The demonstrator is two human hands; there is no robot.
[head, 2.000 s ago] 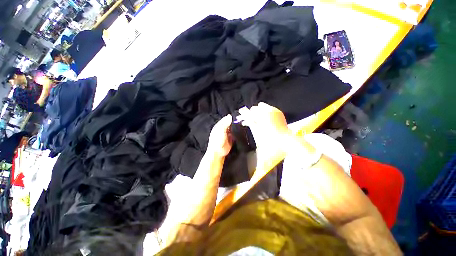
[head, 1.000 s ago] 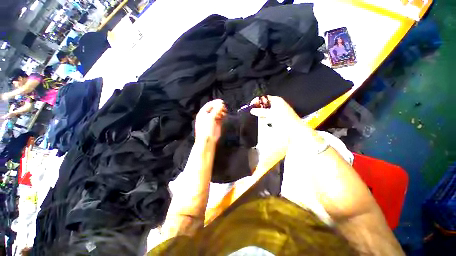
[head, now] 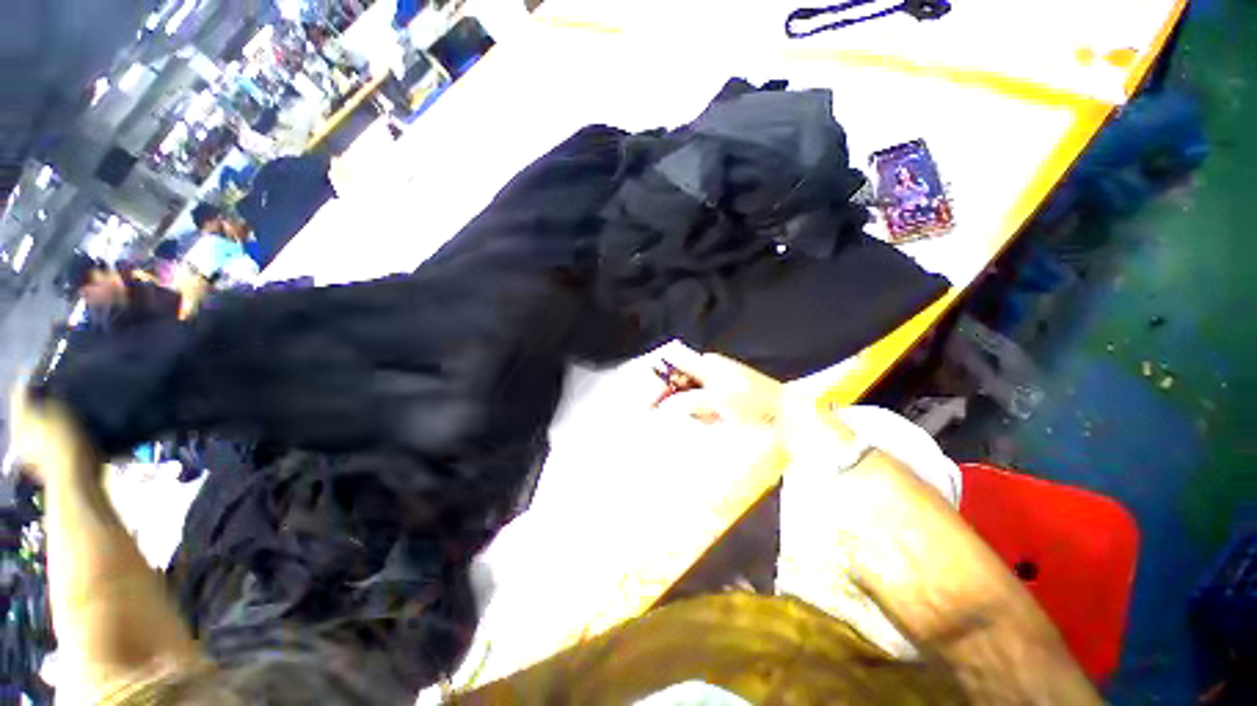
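My left hand [head: 48,435], blurred at the far left edge, grips the end of a black garment [head: 331,361]. The garment is stretched out from the heap toward the left, its near part blurred. My right hand [head: 724,393] is near the front table edge, closed around small dark reddish thread snips [head: 673,381] whose metal tips point up and left. The black garment heap [head: 751,207] lies at the middle, with a flat black piece [head: 827,304] reaching the table edge. More crumpled black cloth [head: 331,552] lies at lower left.
A smartphone [head: 911,190] with a lit picture lies right of the heap. A black cord [head: 848,17] lies at the far table edge. A red stool [head: 1055,552] stands at right. The white table [head: 607,483] has yellow-orange edging. People [head: 214,248] are at far left.
My left hand has moved from beside my right hand to the far left, pulling the garment out with it. White tabletop now shows in front of me. The view has shifted slightly.
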